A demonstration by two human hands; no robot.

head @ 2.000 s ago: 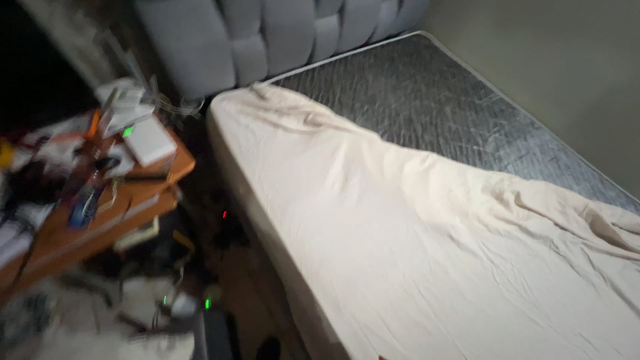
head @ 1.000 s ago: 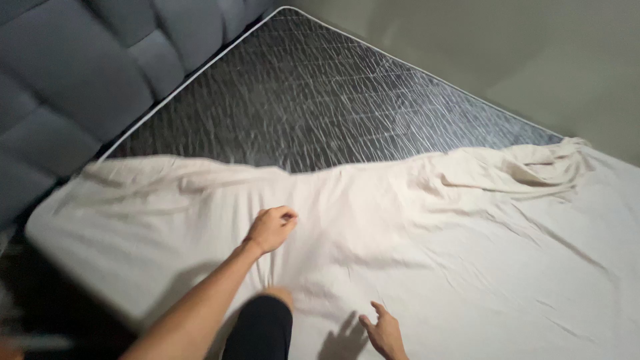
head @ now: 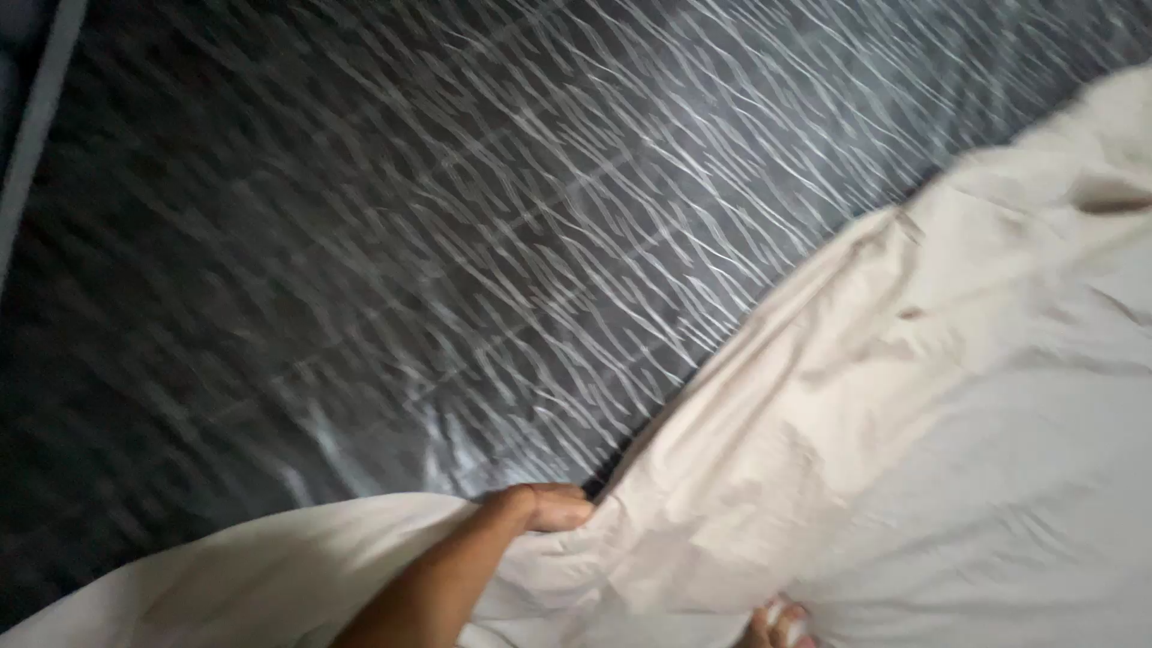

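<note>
A cream fitted bed sheet point(head: 1008, 450) covers the lower right part of a mattress point(head: 405, 225) with a dark, wavy-patterned top. My left hand point(head: 553, 507) is closed on the loose edge of the sheet, low in the middle of the view, and the edge rises to either side of it. What looks like my right hand point(head: 781, 623) shows only as fingertips at the bottom edge, against the sheet; the rest is cut off, so its hold is unclear.
The pale piping point(head: 36, 126) of the mattress edge runs down the upper left side. Bunched folds of the sheet lie toward the right. Beyond the piping, the far left corner is dark.
My left hand, above the sheet with its fingers curled a second ago, now grips the sheet's edge. The view has moved much closer to the bare mattress.
</note>
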